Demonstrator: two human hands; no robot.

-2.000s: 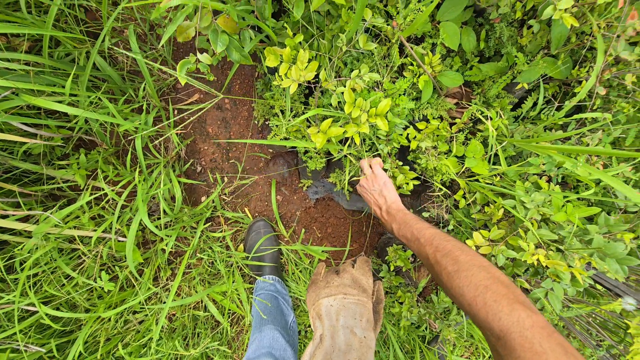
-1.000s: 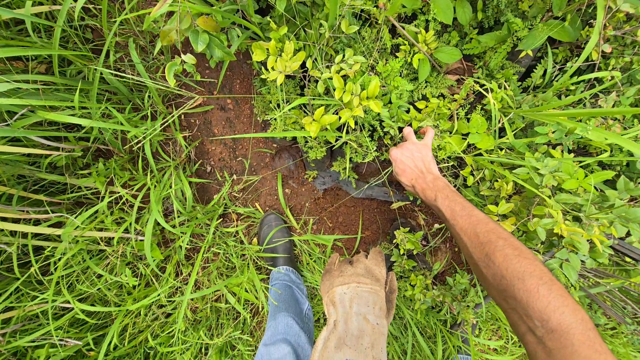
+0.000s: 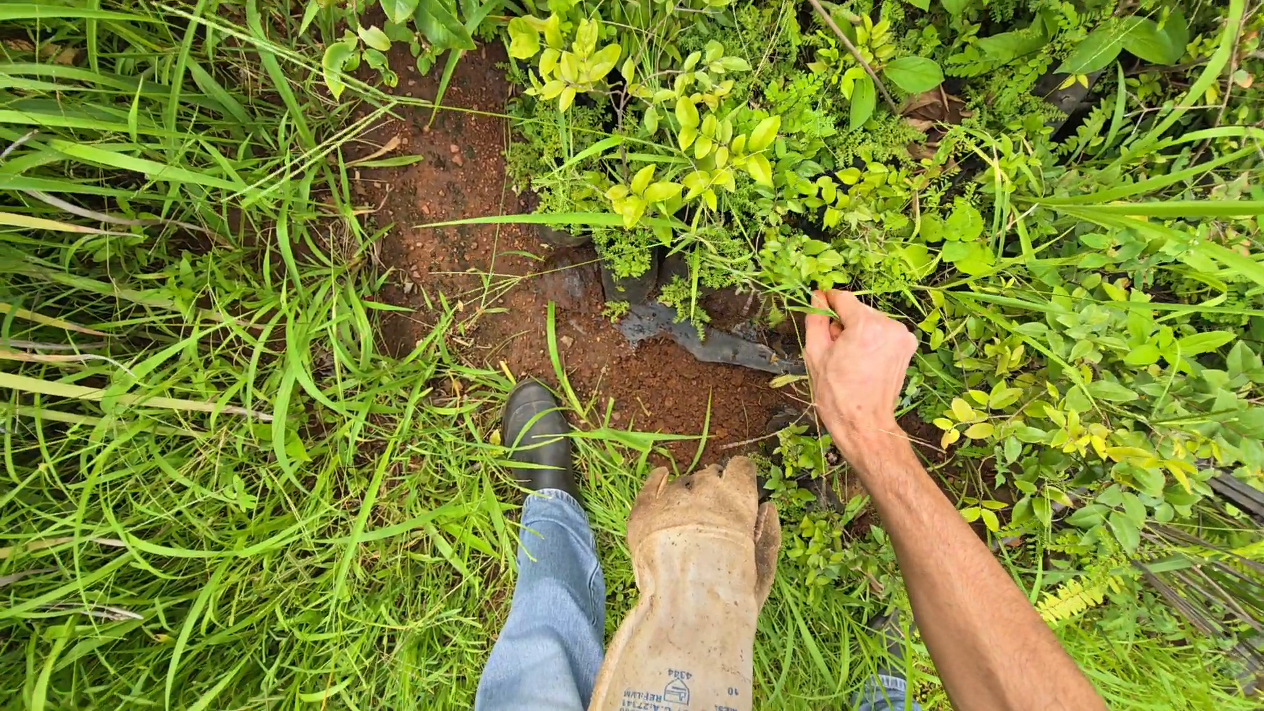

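Note:
My bare right hand (image 3: 857,360) pinches a thin green stem between thumb and forefinger, at the lower edge of a dense clump of leafy seedlings (image 3: 706,148). My left hand (image 3: 703,513), in a soiled leather work glove that bears printing, hangs low over the grass, its fingers partly curled; whether it holds anything is hidden. Between the hands and the seedlings, a torn strip of black plastic (image 3: 711,346) lies on loose reddish soil (image 3: 652,395). Dark plastic seedling bags (image 3: 632,278) show under the leaves.
My dark rubber boot (image 3: 538,434) and a jeans leg stand at the soil's edge. Long grass (image 3: 197,395) covers the left side. A strip of bare red ground (image 3: 444,178) runs upward beside the seedlings. More leafy plants (image 3: 1136,375) fill the right, with dry stalks at the far right edge.
My right hand was among the leaves two seconds ago, then raised with the fingers bent; now it is lower, pinching a stem. The gloved left hand stays near the boot.

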